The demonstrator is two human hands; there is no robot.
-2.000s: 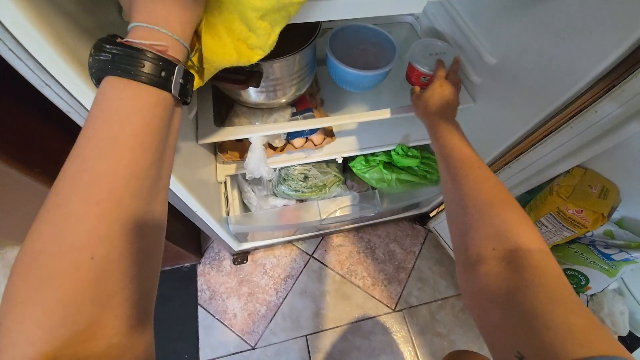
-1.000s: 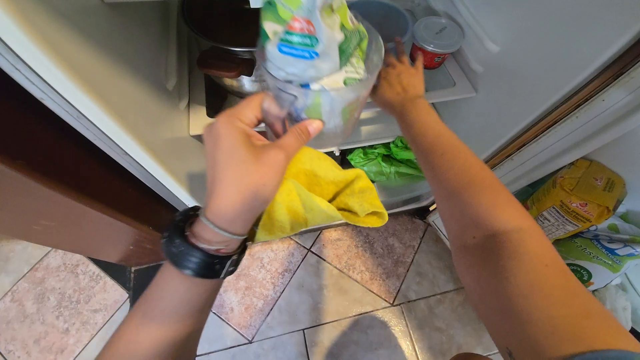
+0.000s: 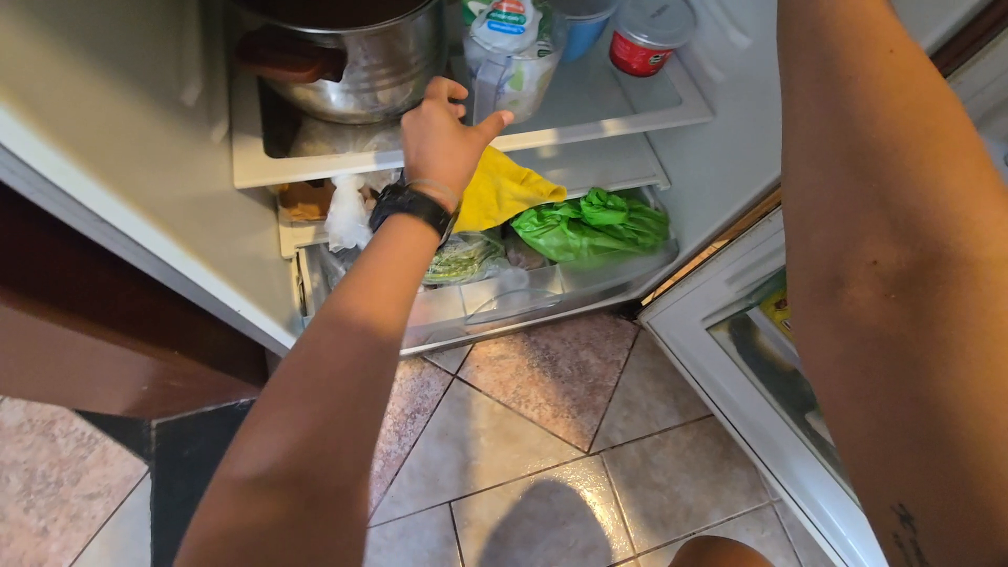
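Observation:
My left hand (image 3: 450, 134), with a black watch on its wrist, is at the front edge of the fridge shelf (image 3: 606, 127). Its thumb and fingers are spread beside a clear plastic jug (image 3: 516, 79) with a printed milk bag in it, which stands on the shelf. A yellow cloth (image 3: 504, 189) hangs below that hand and seems to be held in its lower fingers, which are hidden. To the left is a steel pot (image 3: 362, 67) with a brown handle. A blue bowl (image 3: 584, 31) and a lidded red tub (image 3: 647, 39) are to the right. My right hand is out of view above; only its forearm shows.
Below the shelf, a clear drawer (image 3: 520, 311) holds a green plastic bag (image 3: 594, 227) and bagged greens (image 3: 466, 258). A knotted white plastic bag (image 3: 346, 213) hangs at its left. The open fridge door (image 3: 732, 394) is at the right, above the tiled floor (image 3: 535, 425).
The jug with the milk bag, in my left hand one second ago, now stands on the shelf. My right hand has left the area by the blue bowl and gone out of view.

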